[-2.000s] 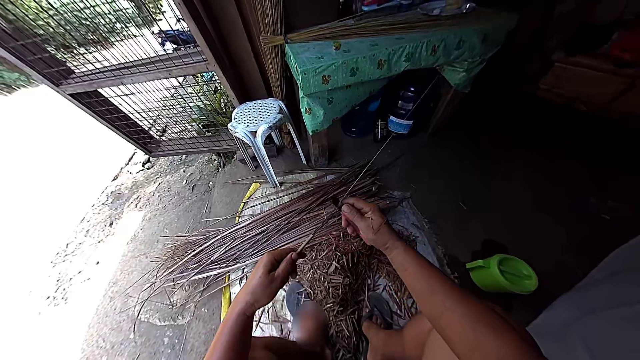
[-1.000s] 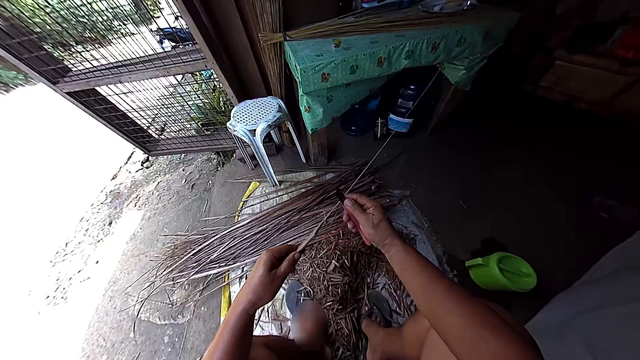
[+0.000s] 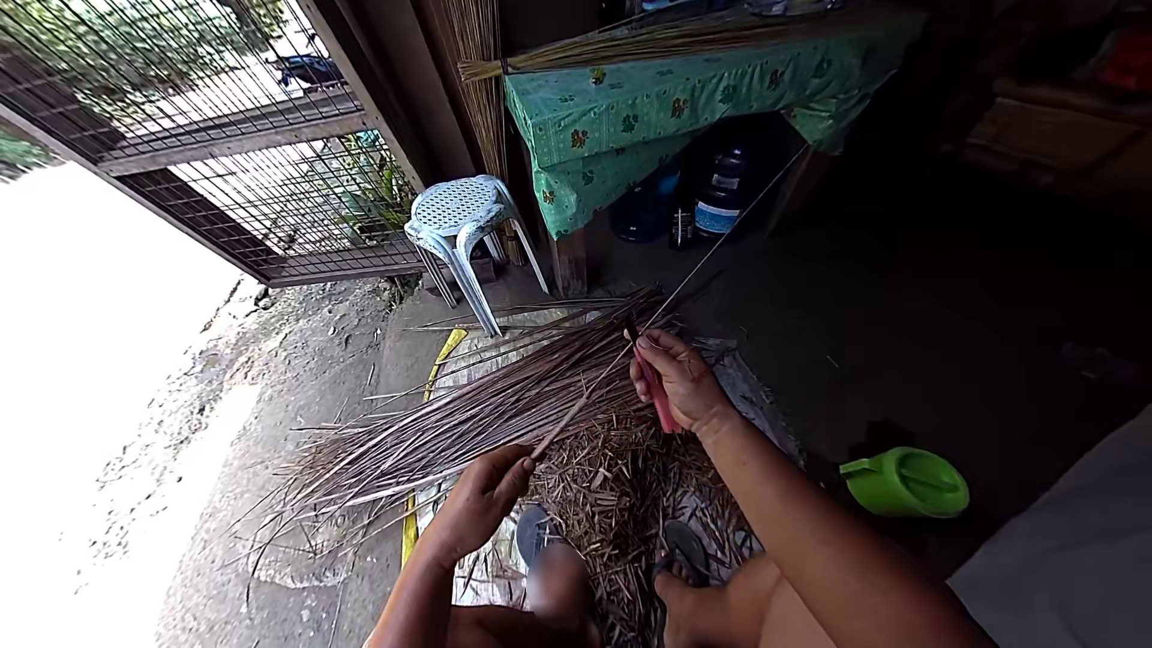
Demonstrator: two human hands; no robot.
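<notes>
My left hand (image 3: 490, 490) is closed on the lower end of a long thin palm-leaf midrib (image 3: 576, 409), which slants up to the right past my other hand. My right hand (image 3: 679, 373) grips a knife by its red handle (image 3: 659, 396), its dark blade against or close beside the midrib. Under and beyond both hands lies a heap of long brownish leaf strips or ribs (image 3: 468, 414). Short dry scraps (image 3: 598, 504) are piled between my feet, on a pale sack with a yellow edge.
A light-blue plastic stool (image 3: 456, 209) stands by the open mesh gate (image 3: 243, 162). Behind the heap is a table with a green patterned cloth (image 3: 648, 117), bearing a bundle of thin ribs (image 3: 621, 54); large water bottles (image 3: 720, 193) stand below. A green plastic pitcher (image 3: 907, 483) lies at right.
My right hand has turned, so the red knife handle shows more plainly than two seconds ago. My left hand has stayed nearly in place.
</notes>
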